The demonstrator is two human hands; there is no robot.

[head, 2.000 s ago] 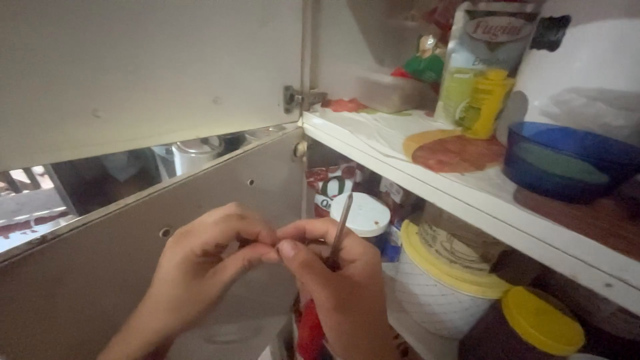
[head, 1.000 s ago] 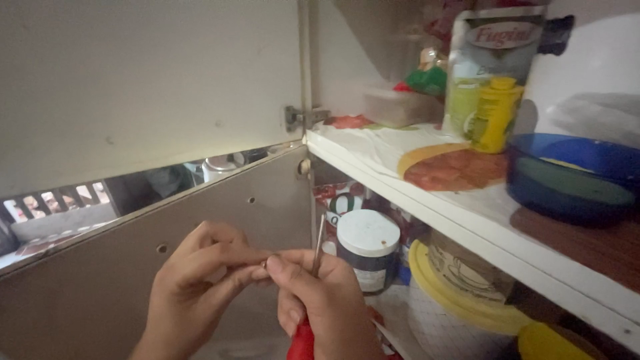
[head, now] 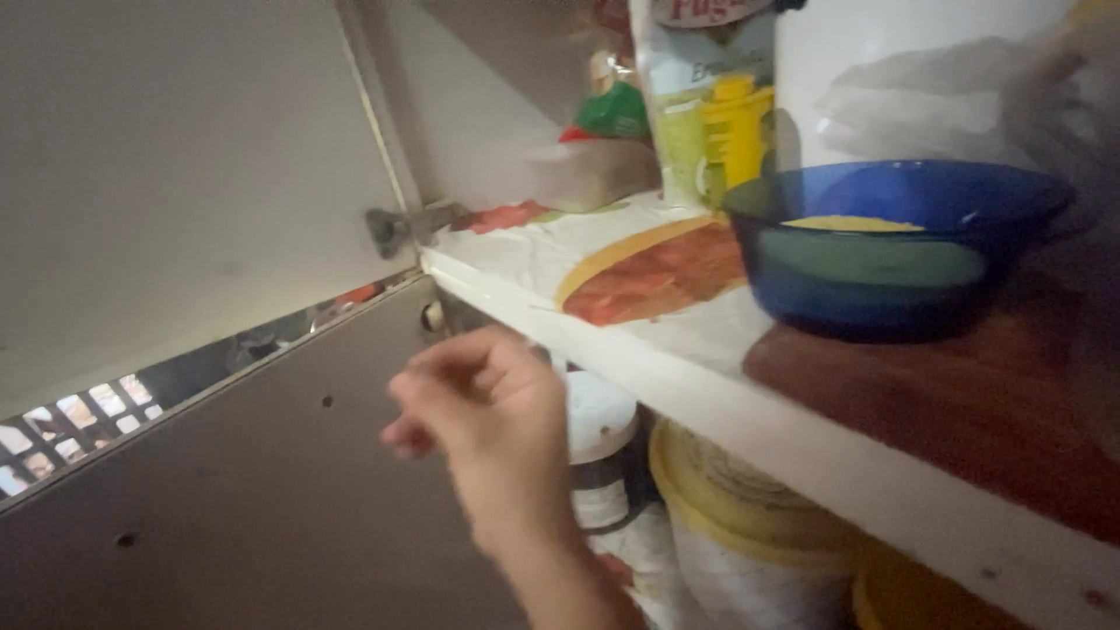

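Observation:
My right hand [head: 486, 411] is raised in front of the lower cabinet door [head: 289, 490], its forearm coming up from the bottom edge. The fingers are curled and the fingertips point left, close together; blur hides whether anything small is between them. Near the fingertips is the round hole [head: 433, 317] at the corner of that door. A metal hinge [head: 385, 232] joins the upper door [head: 192, 175] to the cabinet, just above the shelf's front corner. My left hand is out of view, and no screwdriver can be seen.
A blue bowl [head: 884, 289] stands on the shelf [head: 682, 376], with a yellow bottle [head: 738, 131], a food pouch [head: 682, 114] and a plastic container [head: 604, 171] behind. Below are a white-lidded jar [head: 599, 416] and a yellow-lidded tub [head: 700, 507].
My hands have parted; the left has gone out of view. The red-handled screwdriver held in my right hand earlier no longer shows. The view has swung right and closer to the shelf.

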